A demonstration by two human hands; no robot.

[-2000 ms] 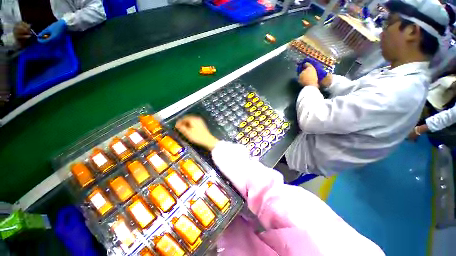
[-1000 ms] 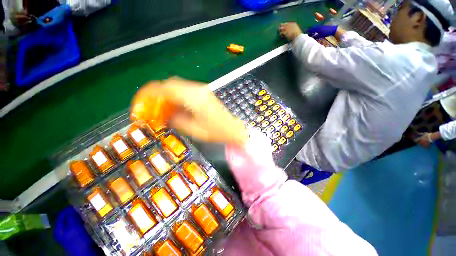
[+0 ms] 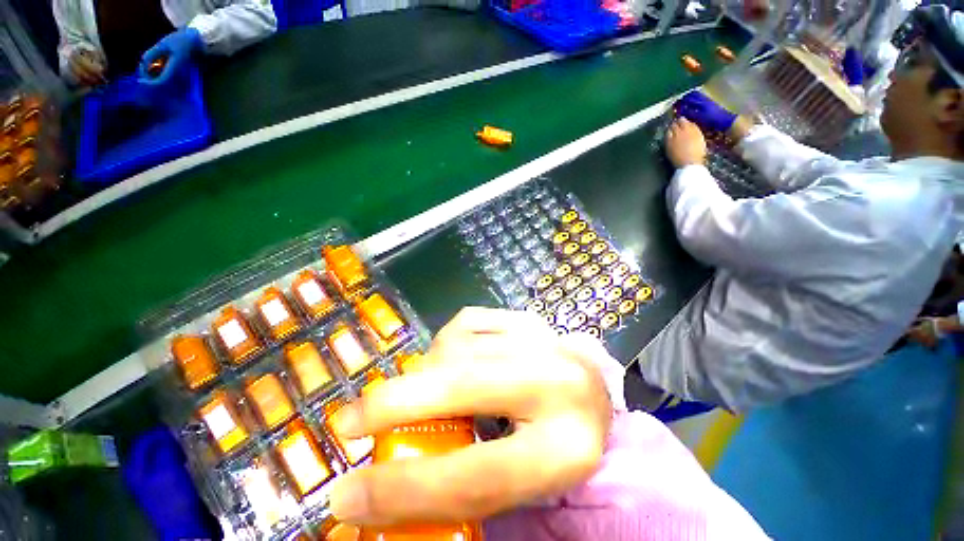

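My right hand (image 3: 529,407), bare, is large and close to the camera at lower centre, with an orange unit (image 3: 425,444) between its thumb and fingers. The hand and unit cover the lower right of the blister tray (image 3: 254,254). The tray holds rows of orange units, some with white labels up; one pocket at its lower left shows only shiny plastic. My left hand (image 3: 159,481), in a blue-violet glove, is at the tray's left edge, dark and partly hidden; its fingers cannot be made out.
The green conveyor (image 3: 317,185) carries a loose orange unit (image 3: 494,136). A small-pocket tray (image 3: 507,227) lies right of my tray. A green box (image 3: 58,454) is at left. A blue bin (image 3: 143,127) is across the belt. A person in a white smock (image 3: 825,243) works at right.
My right hand has come back from above the tray's far edge to close before the camera, with the orange unit. The neighbour's hand has left the belt.
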